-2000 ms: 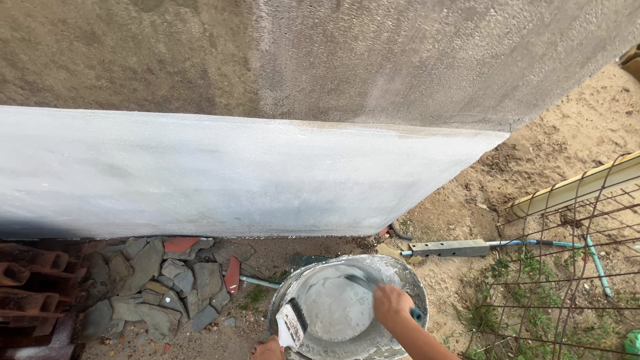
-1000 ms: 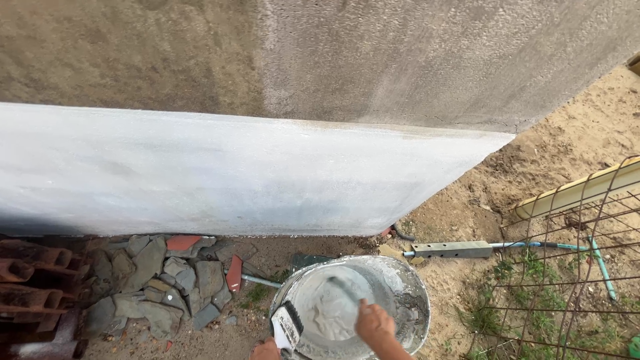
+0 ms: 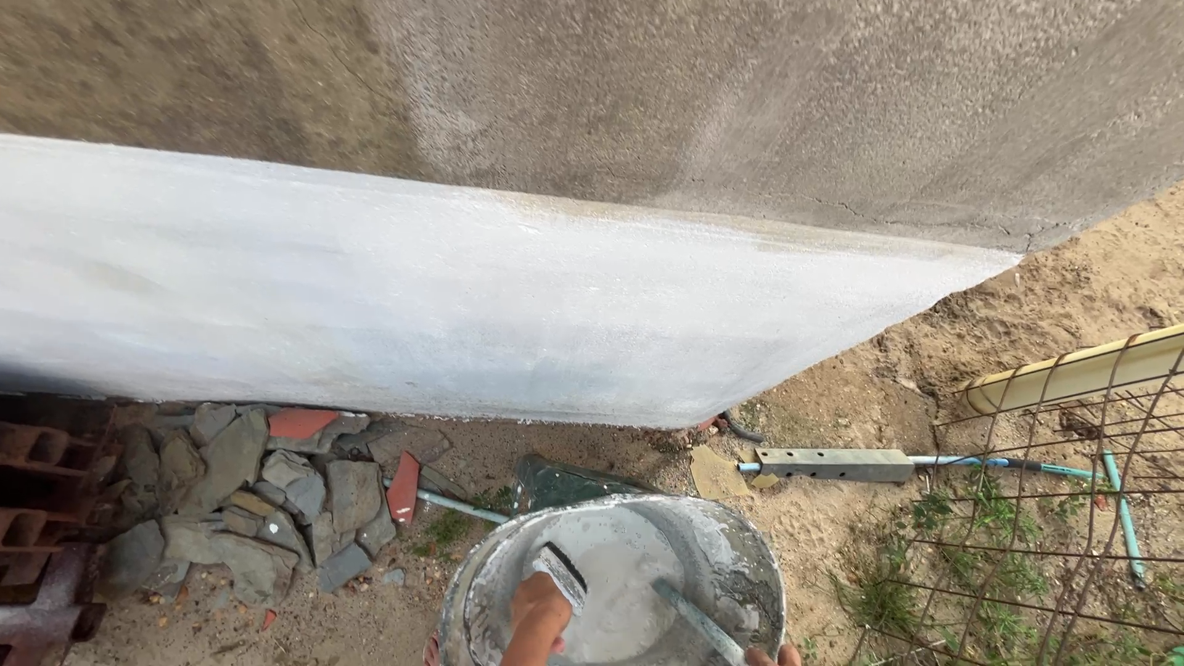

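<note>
A round bucket [image 3: 777,578] with a crusted rim stands at the bottom centre in the head view, holding a pale grey-white liquid mix [image 3: 622,564]. My left hand [image 3: 539,609] is over it, closed around a wide flat brush [image 3: 561,572] with pale bristles. A bluish, coated stick-like tool [image 3: 698,618] slants in the mix. Only the fingers of my right hand [image 3: 775,656] show, at the lower right rim beside that tool's upper end; their grip is mostly cut off. A small patch of skin shows outside the left rim; its body part is unclear.
A wall rises ahead, with a white lower band [image 3: 518,305] and bare grey-brown render [image 3: 647,102] above. Broken stone slabs [image 3: 231,462] and hollow clay bricks [image 3: 42,481] lie left. A perforated metal bar [image 3: 832,464], rusty mesh [image 3: 1004,555] and cream beam [image 3: 1091,365] are right.
The brush has moved from the bucket's left rim to over the mix. My right hand, earlier stirring with the tool, is now at the lower right rim. The tool now slants the other way.
</note>
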